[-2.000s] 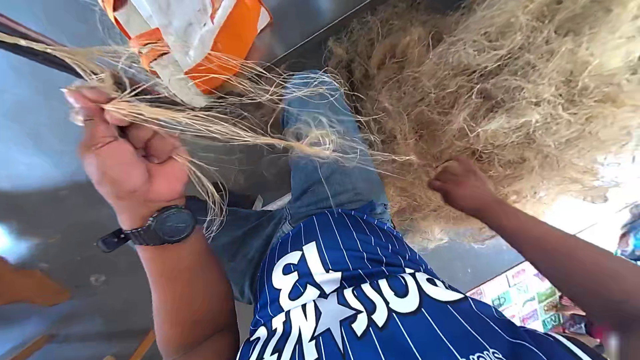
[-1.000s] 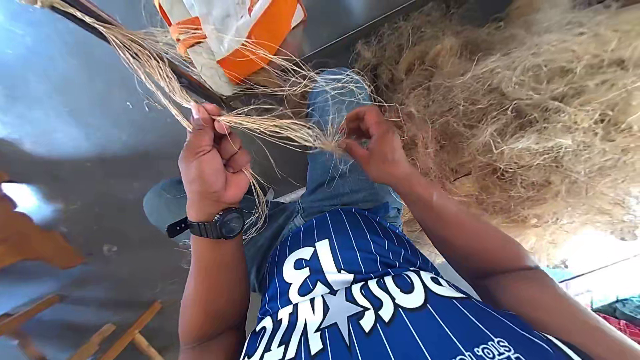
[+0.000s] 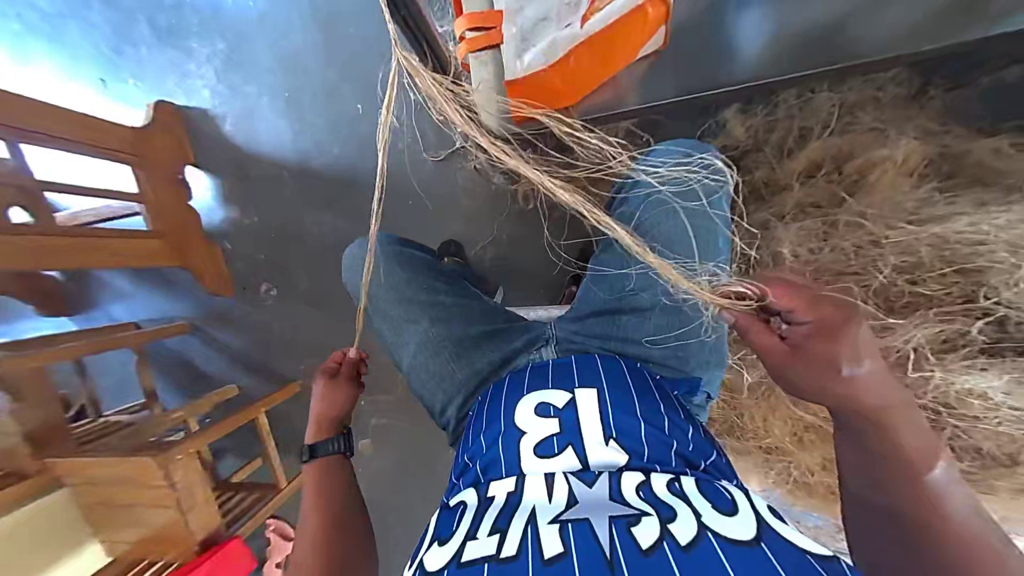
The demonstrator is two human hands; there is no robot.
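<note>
Long tan plant fibres run down from the top of the view and part into two bundles. My left hand, with a dark watch on its wrist, pinches the lower end of the thin strand. The thicker fibre bundle slants down over my knee to my right hand, whose fingers are closed around its end. Loose fibres fan out over the jeans. At the top, the bundle passes beside a pale pole bound with an orange strap.
A large heap of tangled fibre lies along the right side. An orange and white bag is at the top. Wooden furniture stands at the left, with more slatted wooden pieces below it and a red object at the bottom.
My hands have moved well apart: the left down and outward with a thin strand, the right outward with the thicker bundle. Earlier, my left hand gripped the fibres midway. The view has shifted.
</note>
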